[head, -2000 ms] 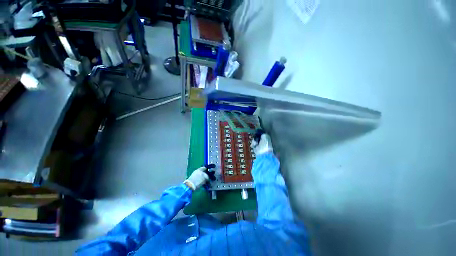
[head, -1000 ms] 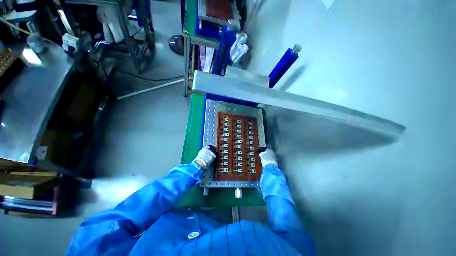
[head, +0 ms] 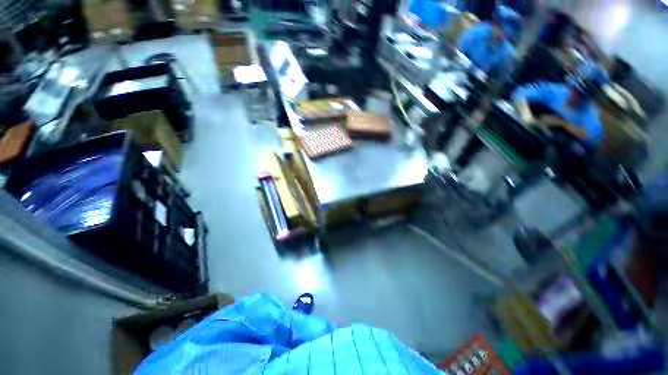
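An orange-brown carrier plate (head: 476,357) with rows of small light parts shows at the bottom edge, right of my gown, partly cut off. Neither of my hands is in the picture; only my blue sleeve and gown show at the bottom. What holds or supports the plate is hidden. Farther forward, a shiny metal table (head: 366,174) bears a carrier with rows of light parts (head: 326,140) and a stack of orange-brown carriers (head: 368,124) beside it.
A black bin (head: 157,220) lined with blue-tinted plastic stands at left. An open cardboard box (head: 132,338) is at lower left. Cardboard boxes (head: 293,198) lie beside the metal table. Two people in blue, one here (head: 487,45), work at upper right. A green-edged bench is at right.
The view has swung left, away from the printing base and raised frame. Both hands have left the picture. A filled carrier now shows at the bottom edge instead of in the base.
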